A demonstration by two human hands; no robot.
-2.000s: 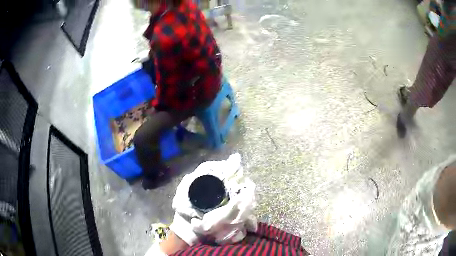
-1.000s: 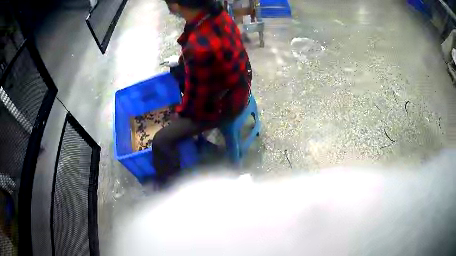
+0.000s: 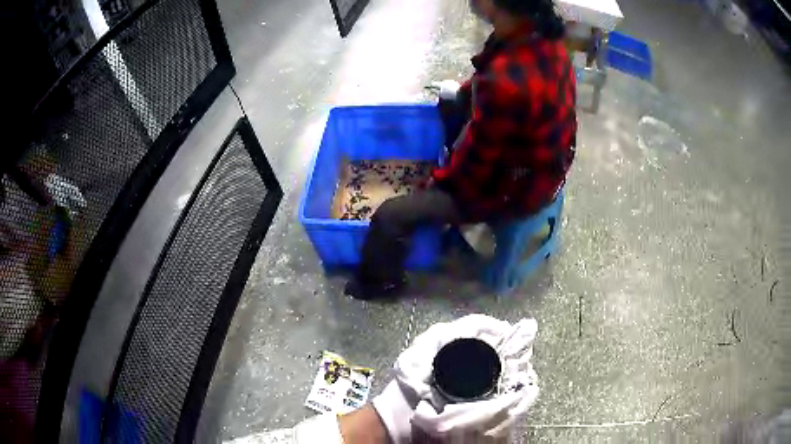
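Note:
My left hand (image 3: 404,401), in a white glove, comes in from the bottom edge and holds a small round pot of black paint (image 3: 467,368) upright. A crumpled white cloth (image 3: 514,364) is wrapped around the pot and blends with the glove, so the fingers are hard to make out. The paint shows as a dark disc. No brush shows. My right hand is not in view. Two black-framed mesh panels stand upright on the left, a larger curved one (image 3: 165,61) and a narrower one (image 3: 186,303), not touched by my hand.
A person in a red-black checked shirt (image 3: 525,113) sits on a blue stool (image 3: 520,251) beside a blue crate (image 3: 334,227) with small black pieces. A printed card (image 3: 338,386) lies on the floor left of the pot. Another blue crate (image 3: 629,56) is at the back.
The view has turned left, so panels and seated person appear farther right. The large white blur across the bottom is gone. The pot, hidden a second ago, shows again, still in my left hand.

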